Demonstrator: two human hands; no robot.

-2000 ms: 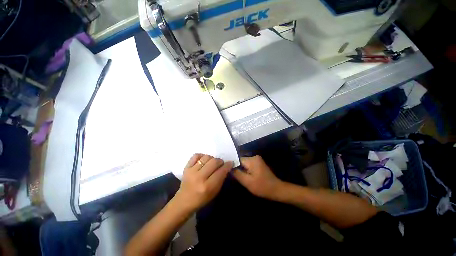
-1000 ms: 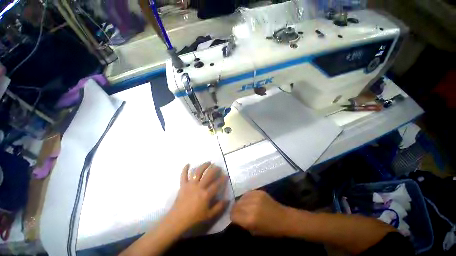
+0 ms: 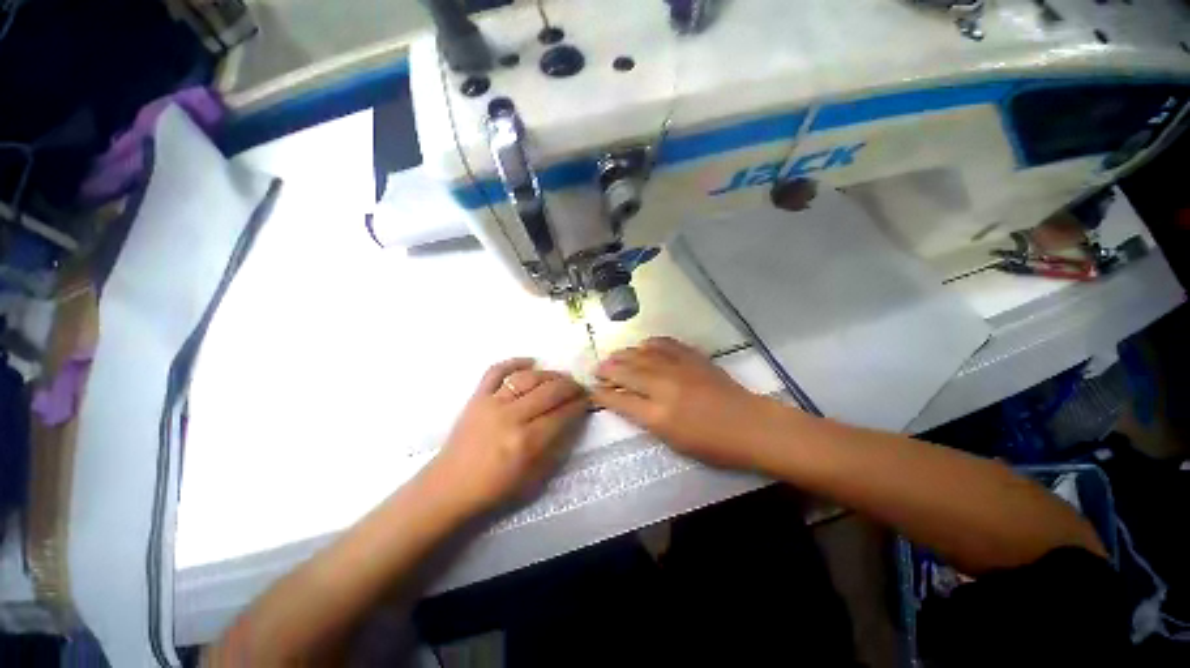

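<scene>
A pale joined panel lies under the presser foot and needle of the white JACK sewing machine. Part of the pale fabric sticks out behind the machine head, with a dark edge. My left hand, with a ring, has its fingers curled on the panel's near end, just in front of the needle. My right hand has its fingertips on the same end, almost touching my left fingers. Both thumbs are mostly hidden. The glare makes the panel's outline hard to tell from the white table.
Large cut panels with dark edges lie along the table's left side. Small cut panels lie under the machine arm. Red-handled snips are at the table's right end. A blue basket is partly hidden by my right forearm. Purple cloth is at back left.
Both hands and the panel's near end have moved up close to the needle, off the table's front edge. More fabric shows behind the head. The camera view has shifted closer.
</scene>
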